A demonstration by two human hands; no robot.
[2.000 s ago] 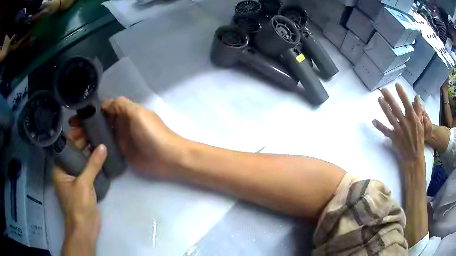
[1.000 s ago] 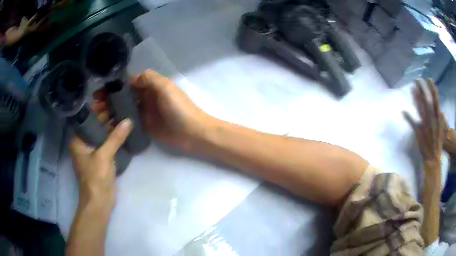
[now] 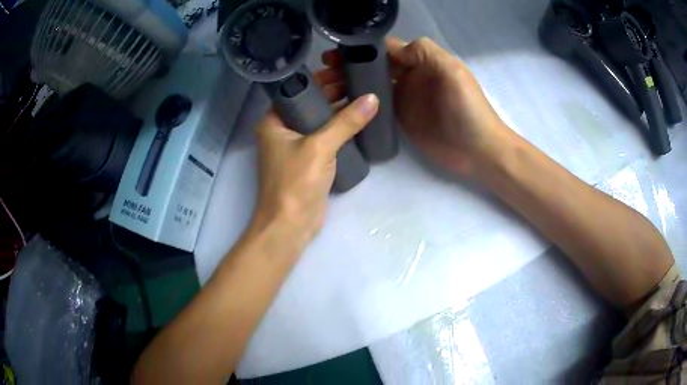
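My left hand (image 3: pixel 305 162) is closed around the handle of a dark grey handheld mini fan (image 3: pixel 267 41), thumb on top. My right hand (image 3: pixel 452 113) is at the right side of a second mini fan (image 3: pixel 371 113), its fingers behind the handle. The two fans are side by side, heads up and away from me; the second head is cut off by the top edge. Each handle has a dark oval slot near the head. Both are held over a white foam sheet (image 3: pixel 301 331).
Waiting fans (image 3: pixel 640 68) lie at upper right, one with a yellow mark. At left stand a pale blue MINI FAN box (image 3: pixel 169 162), a blue-rimmed desk fan (image 3: pixel 98 45) and a bubble-wrap bag (image 3: pixel 49 316). Shiny film (image 3: pixel 459 346) lies at the near edge.
The view has swung left, so both hands and fans appear further right and higher. The box and desk fan now show more fully. The other person's hands are out of view. Both fans are still held.
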